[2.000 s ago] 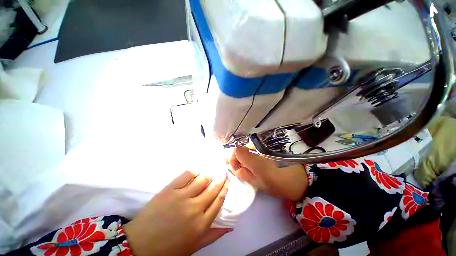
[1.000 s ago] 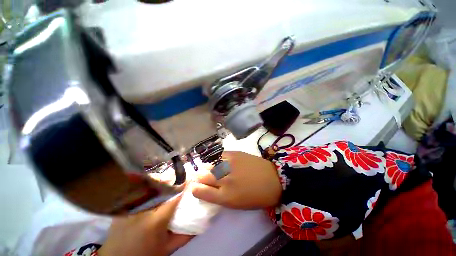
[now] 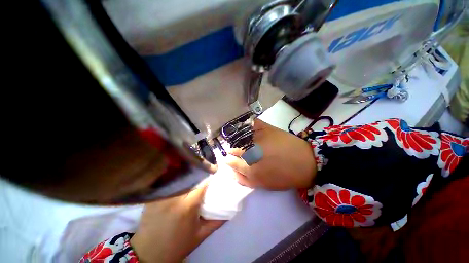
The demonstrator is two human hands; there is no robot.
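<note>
A small white fabric piece (image 3: 224,198) lies at the needle area of the sewing machine (image 3: 205,97), under bright light. My left hand (image 3: 169,223) holds its left side; the shiny take-up cover hides part of that hand. My right hand (image 3: 280,159) has its fingertips on the fabric's right edge beside the presser foot (image 3: 218,149). A small grey block (image 3: 252,154) sits at my right fingers. The needle tip is lost in the glare.
The curved metal cover (image 3: 128,123) fills the upper left. A black phone (image 3: 314,97), dark scissor handles (image 3: 321,122) and blue-handled snips (image 3: 373,92) lie behind my right hand. A measuring strip (image 3: 288,246) runs along the front edge. White cloth (image 3: 92,231) lies left.
The view has swung to the machine's right side and closer. Both hands stay at the white fabric by the needle area, the left now partly behind the cover.
</note>
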